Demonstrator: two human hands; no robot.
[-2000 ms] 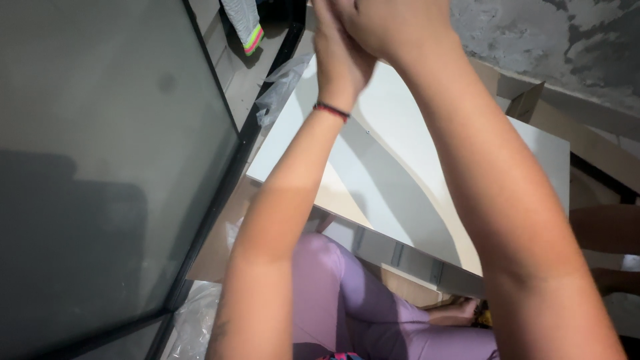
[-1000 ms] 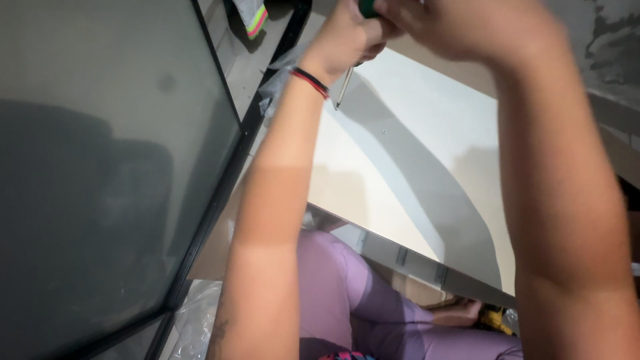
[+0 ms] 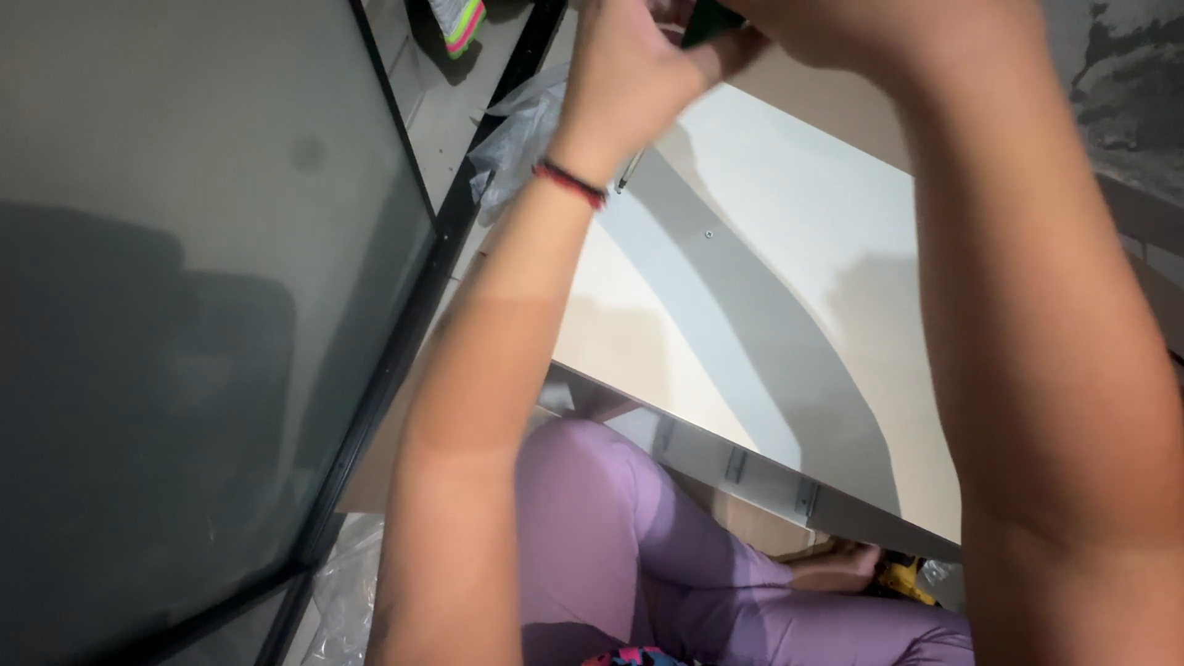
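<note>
My left hand, with a red and black cord bracelet at the wrist, is at the top, its fingers curled around a dark green object cut off by the frame edge. A thin metal rod shows below this hand; whether it joins the green object cannot be told. My right hand is beside the green object, its fingers mostly out of view. Both hands are above a white furniture panel, which has a small screw or fitting on its face.
A dark-framed glass panel stands at left. Clear plastic wrapping lies by the panel and at lower left. My bent legs are against the panel's near side. A yellow and black tool lies near my foot.
Two seconds ago my hands were together above the panel with no green object visible. One second ago the green object and rod were in view at my hands.
</note>
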